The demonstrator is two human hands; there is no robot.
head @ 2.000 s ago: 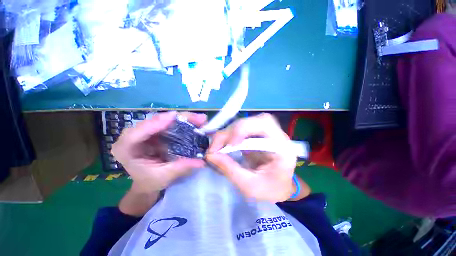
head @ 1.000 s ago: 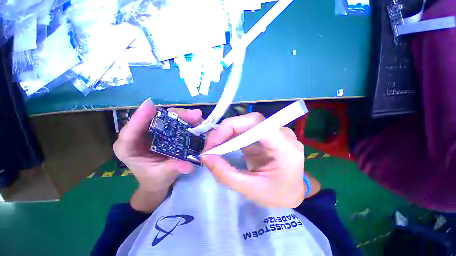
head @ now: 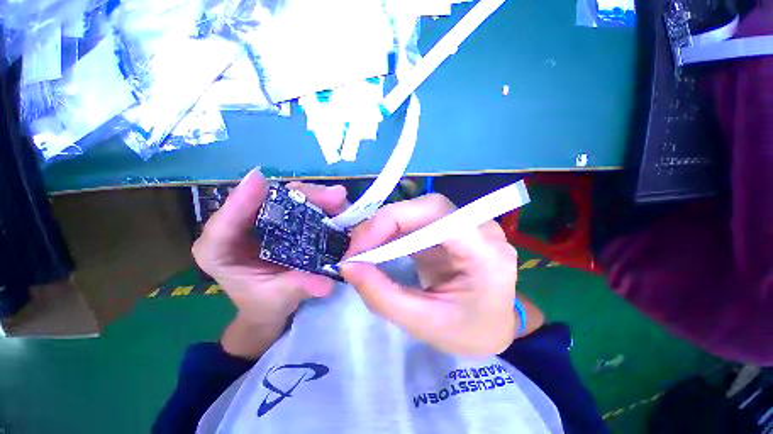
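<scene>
A dark circuit board [head: 297,230] dotted with small parts is held tilted above the lap. My left hand [head: 254,246] grips it by its edges, with the thumb at the upper left corner. A white flat ribbon cable [head: 394,169] runs from the board's right side and curves up over the bench edge. My right hand [head: 441,280] pinches the end of a second white ribbon cable [head: 449,227] at the board's lower right edge. That cable's free end points up and right. The fingertips hide the connector, so I cannot tell whether this end is seated.
Overexposed clear bags [head: 76,85] and a loose cable pile [head: 339,127] lie on the green bench top [head: 542,110]. A black tray [head: 678,153] at the right holds a board with a white cable. A purple sleeve [head: 729,169] is beside it. A red stool [head: 564,229] stands below.
Since two seconds ago the board has tilted and shows more clearly, and the second cable's free end has swung upward. Over the last second the hands have hardly moved; the board has turned slightly.
</scene>
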